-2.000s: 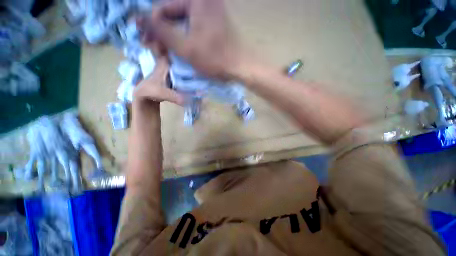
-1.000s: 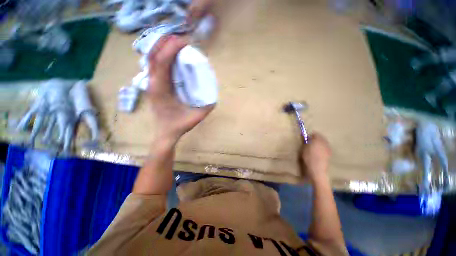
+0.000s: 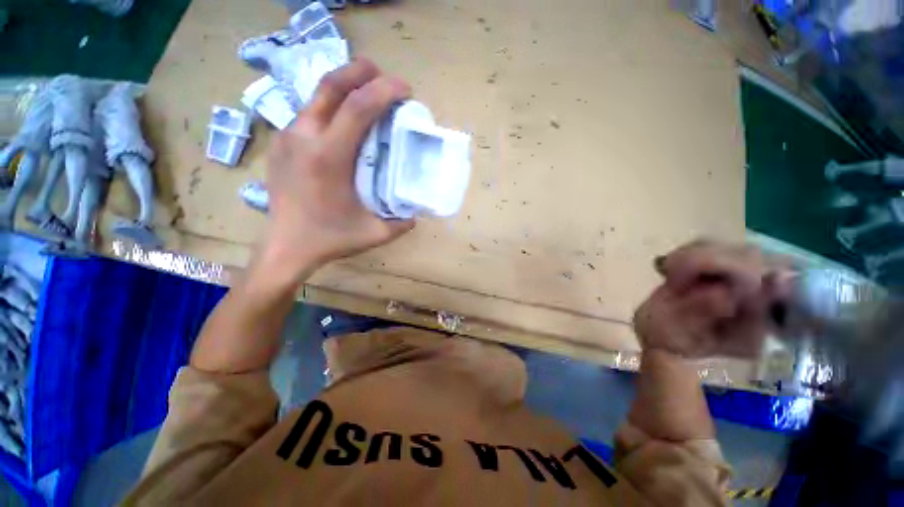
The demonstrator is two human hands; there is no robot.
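My left hand [image 3: 322, 168] grips a pale figure lower body [image 3: 375, 173] above the table, its waist end facing right. A white boxy waist connector [image 3: 436, 170] stands out of that waist. The legs are mostly hidden behind the hand. My right hand [image 3: 709, 302] is a blurred fist near the table's right front edge. It is closed on the mallet [image 3: 783, 302], which shows only as a dark and grey smear beside the fist. Loose white connectors [image 3: 228, 135] lie at the upper left of the table.
The tan table [image 3: 555, 198] has taped edges. Grey-white leg parts [image 3: 71, 149] lie at its left edge. More parts lie on the green belt [image 3: 793, 168] at right. Blue crates [image 3: 129, 337] stand below left; a blurred dark shape is at lower right.
The held lower body has turned, so the connector now faces right and shows clearly. My right hand has moved right with the mallet, which was in front of the fist and is now blurred beside it.
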